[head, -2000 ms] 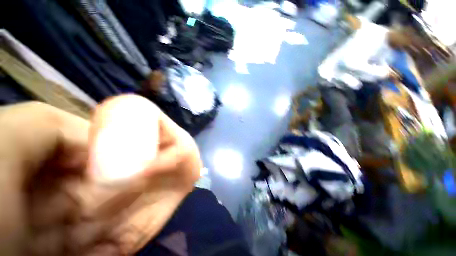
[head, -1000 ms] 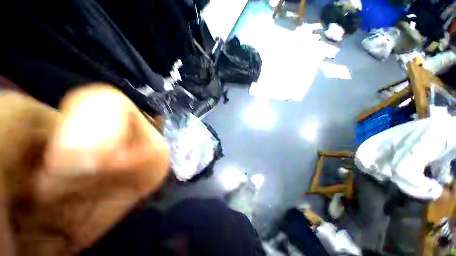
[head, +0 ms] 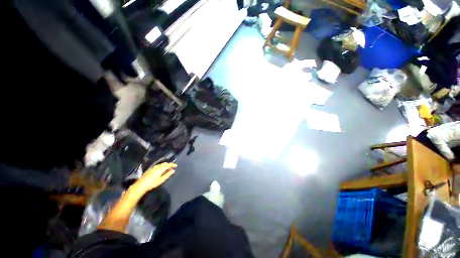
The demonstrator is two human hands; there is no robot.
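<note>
My left hand (head: 153, 177) is at the lower left, in a dark sleeve, with its fingers stretched out and nothing visible in it. It appears above a clear, shiny plastic bag (head: 142, 228) that lies partly behind my forearm. Crinkled black plastic bags (head: 212, 105) stand on the floor beyond the hand. My right hand is not in view.
White paper sheets (head: 267, 113) lie on the grey floor ahead. A wooden stool (head: 291, 22) stands at the top. At right are a blue crate (head: 355, 214) and a wooden table (head: 414, 194). Dark hanging cloth (head: 45, 101) fills the left. My dark-clothed leg and pale shoe (head: 215, 194) show below.
The large, close hand at the left is gone from near the camera; my left hand now shows smaller and stretched out. The view has shifted, showing more floor, the stool and the crate.
</note>
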